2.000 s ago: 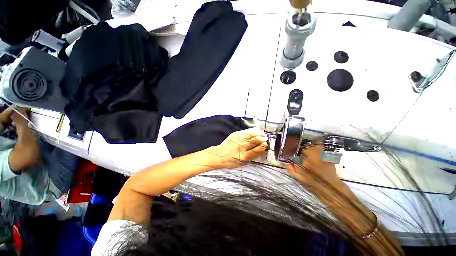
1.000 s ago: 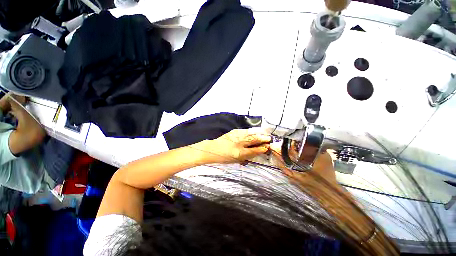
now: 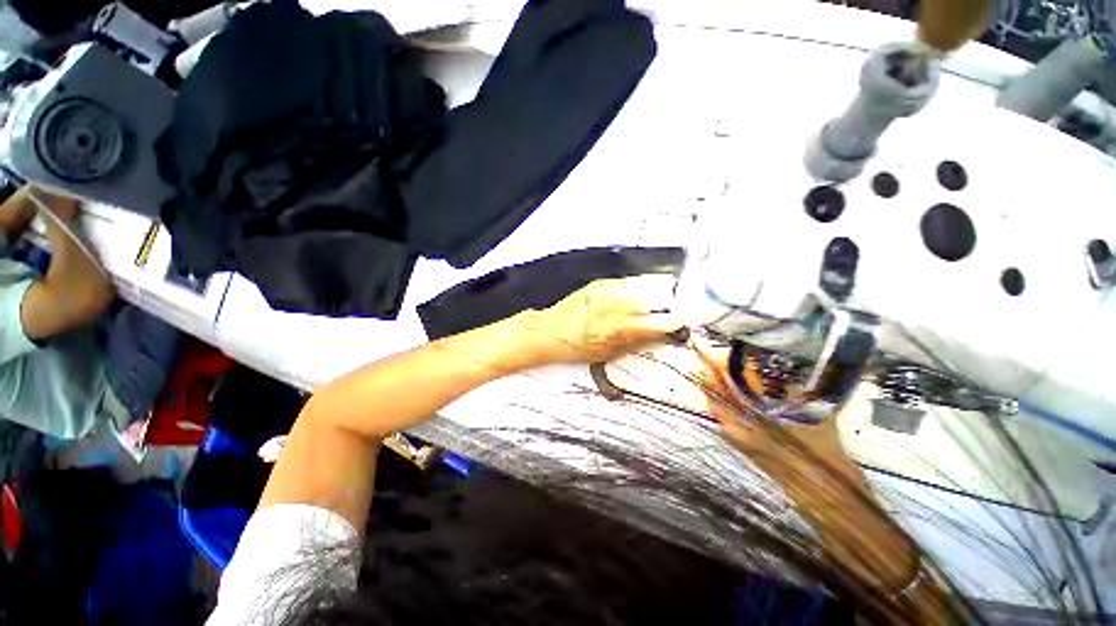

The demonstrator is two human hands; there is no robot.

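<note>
A black fabric piece [image 3: 539,287] lies flat on the white machine bed, its right part along and under my left hand [image 3: 612,320]. My left hand holds it with fingers together and fingertips just left of the needle area; a dark curved edge shows below the palm. My right hand [image 3: 777,422] is under the sewing machine head, behind the shiny metal guard [image 3: 842,364]; the guard and strands of hair hide its fingers, so its grip is unclear. The needle and presser foot cannot be made out.
A crumpled black fabric heap [image 3: 294,159] and a long folded black piece [image 3: 526,135] lie upper left. A grey post [image 3: 863,116] stands above the machine head. Another person's arm [image 3: 61,275] is at far left, beside a grey machine unit [image 3: 80,137].
The view has shifted, so the machine head appears further right. My left fingertips are farther from the metal guard, and the black piece's right end now lies straighter.
</note>
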